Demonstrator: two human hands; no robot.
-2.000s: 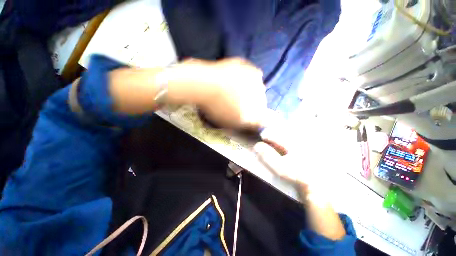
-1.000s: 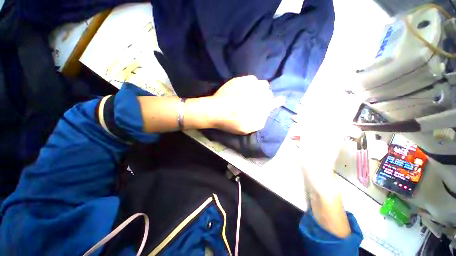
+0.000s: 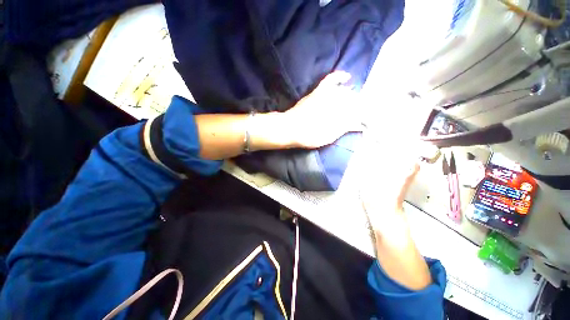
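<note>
The navy garment [image 3: 281, 50] lies bunched on the white table, its lower edge near the table's front. A flat, lighter blue part [image 3: 336, 164] is under the lamp. My left hand [image 3: 322, 115] lies on the garment with the thumb spread, its fingertips lost in glare. My right hand [image 3: 387, 178] is at the machine's side of the cloth, bent inward. Glare washes out its fingers, and whether it holds anything cannot be told. The needle area is hidden by glare.
The white machine head [image 3: 494, 56] stands at the right. Pink snips [image 3: 453, 194], a lit smartphone [image 3: 503, 194] and a green object [image 3: 499, 251] lie beside its base. A ruler strip [image 3: 484, 297] runs along the table edge. A pale cord [image 3: 295, 269] hangs over my lap.
My left hand has moved right along the cloth and changed from a curled shape to a flatter one with the thumb spread. The garment lies further left in view. My right hand stays near the machine.
</note>
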